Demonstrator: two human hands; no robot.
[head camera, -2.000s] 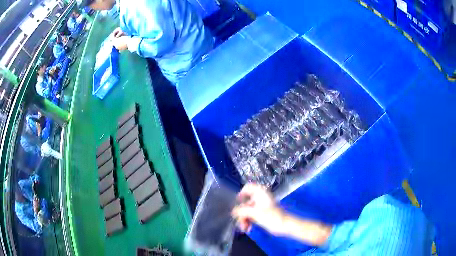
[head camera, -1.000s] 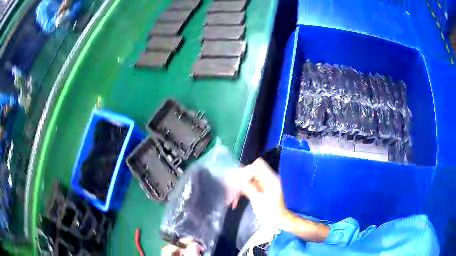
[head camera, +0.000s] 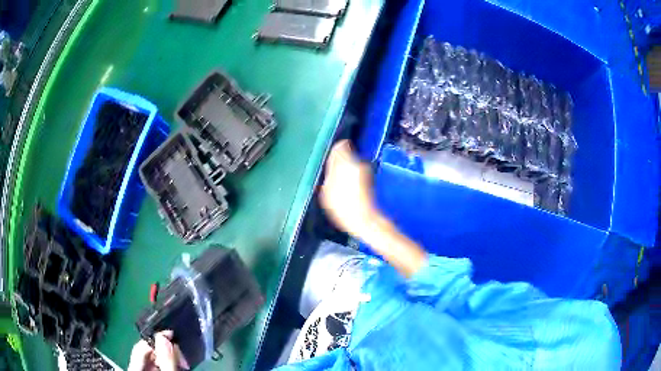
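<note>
A dark housing is low in the view over the green bench, tilted, with a clear plastic bag bunched in a strip across it. My left hand is at the bottom edge, partly cut off, with its fingers closed on the housing's near left end. My right hand is blurred above the dark gap between bench and box, away from the housing. Nothing shows in it, but its fingers are unclear. Open housing shells lie ribbed side up beyond the held housing.
A blue parts bin holds small black parts. A pile of black parts lies below it. Red pliers handle shows beside the housing. Flat dark covers lie at the back. A large blue box with bagged housings stands at right.
My right hand has moved off the bagged housing, up and away. The bag, earlier around the housing, is now bunched across it. The housing has moved lower and left in the view.
</note>
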